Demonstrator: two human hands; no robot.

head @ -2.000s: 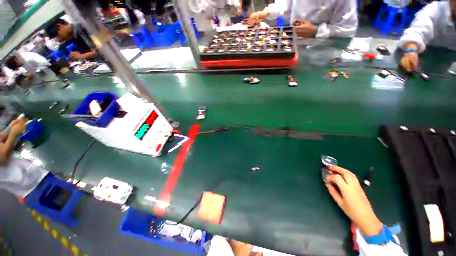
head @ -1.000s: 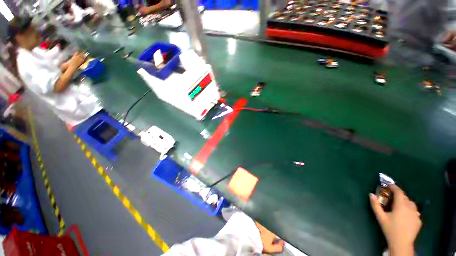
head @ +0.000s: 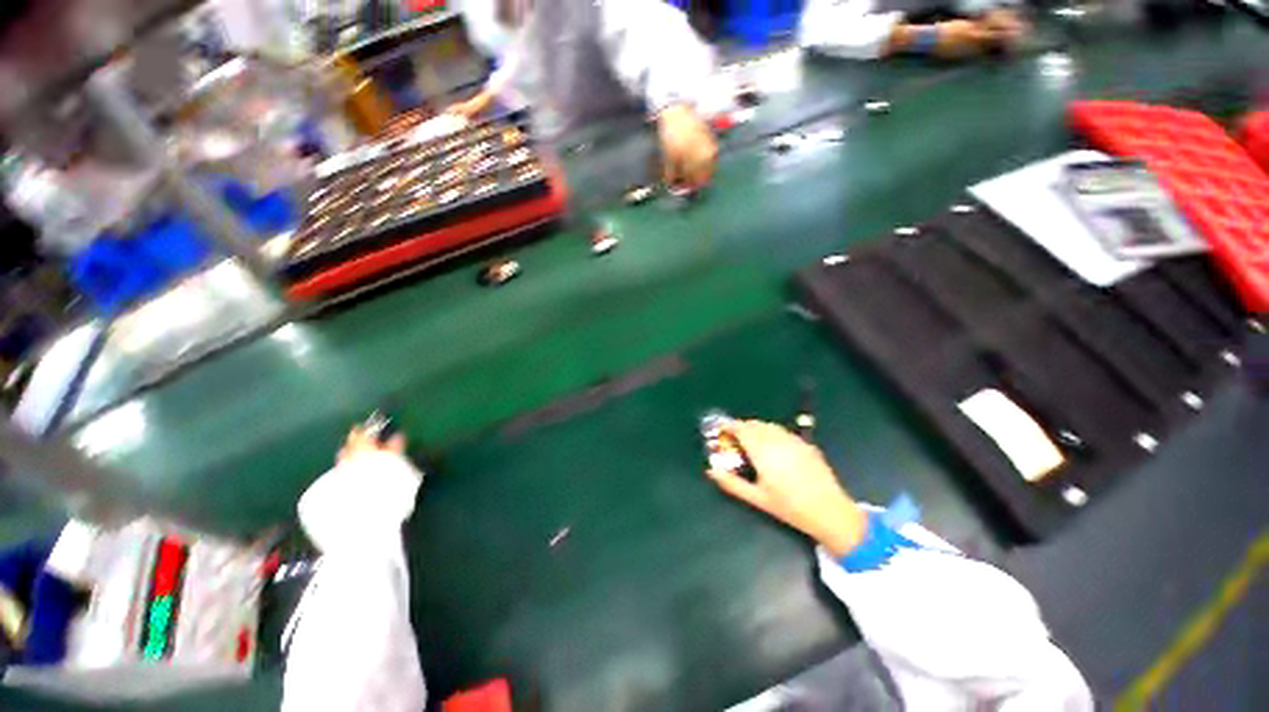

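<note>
My right hand (head: 793, 483), with a blue band on its wrist, holds a palm-sized electronic unit (head: 724, 452) with gold and shiny parts, low over the green mat. My left hand (head: 373, 442) reaches out at the left. Its fingertips are at a small dark, shiny piece (head: 380, 423); blur hides whether they grip it. A tiny shiny part (head: 560, 536) lies on the mat between my arms. A slim dark tool (head: 806, 415) lies just right of my right hand.
A black compartment tray (head: 905, 327) with a white label is at right, with papers and a red tray (head: 1162, 146) behind. A filled parts tray (head: 432, 244) and loose units are across the bench. The power supply (head: 125, 612) is lower left. People work opposite.
The view has swung right. My left hand has moved from the near bench edge out to the small dark piece. My right hand still holds the electronic unit.
</note>
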